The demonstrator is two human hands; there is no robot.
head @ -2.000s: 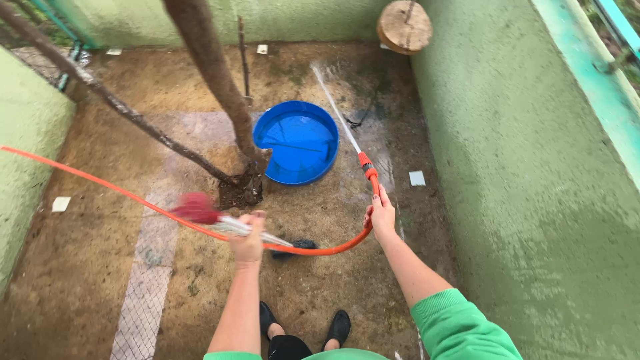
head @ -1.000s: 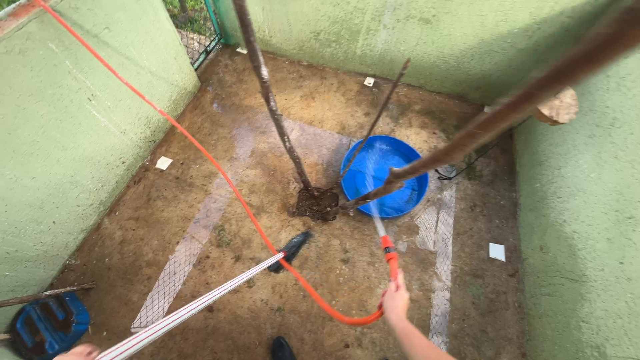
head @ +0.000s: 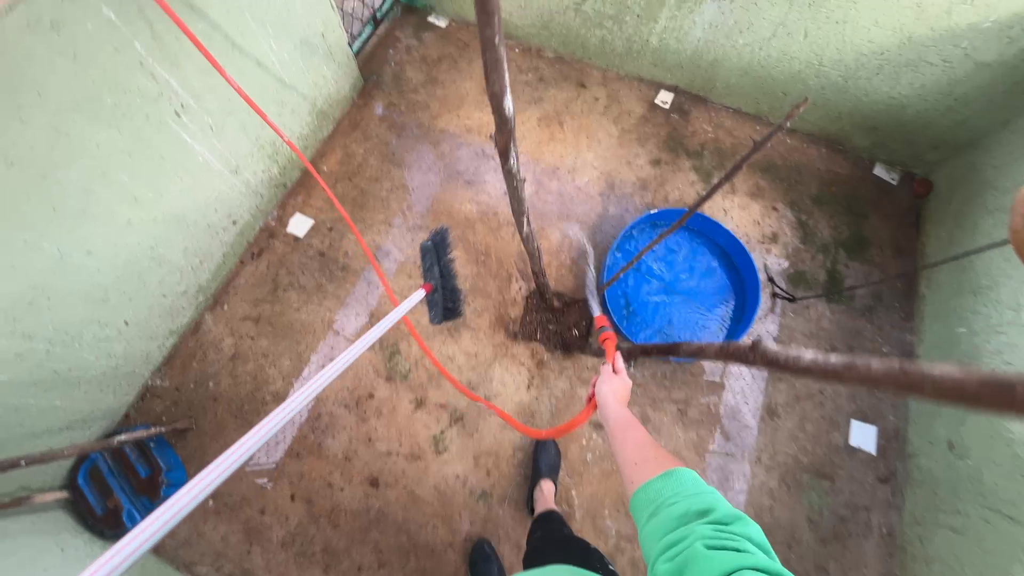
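Observation:
My right hand [head: 612,386] grips the end of an orange garden hose [head: 472,394], just behind its nozzle [head: 606,332]. Water sprays from the nozzle toward the floor at the left side of a round blue plastic tub [head: 748,268], which has rippling water in it. My left hand is out of view. A broom with a white striped handle [head: 280,416] comes in from the lower left, and its dark bristle head [head: 442,276] is over the floor left of the upright branch. The hose loops past the broom head and up to the upper left.
An upright branch [head: 512,152] meets a dark root-like clump [head: 556,320]. A thick branch [head: 840,370] runs right from there, and a thin one [head: 712,192] crosses the tub. A blue and black object [head: 132,480] lies at lower left. Green walls [head: 152,160] enclose the floor.
The water jet, which fell into the blue tub one second ago, now lands left of it. My left hand, partly visible one second ago, has left the view. The broom head is now seen broadside.

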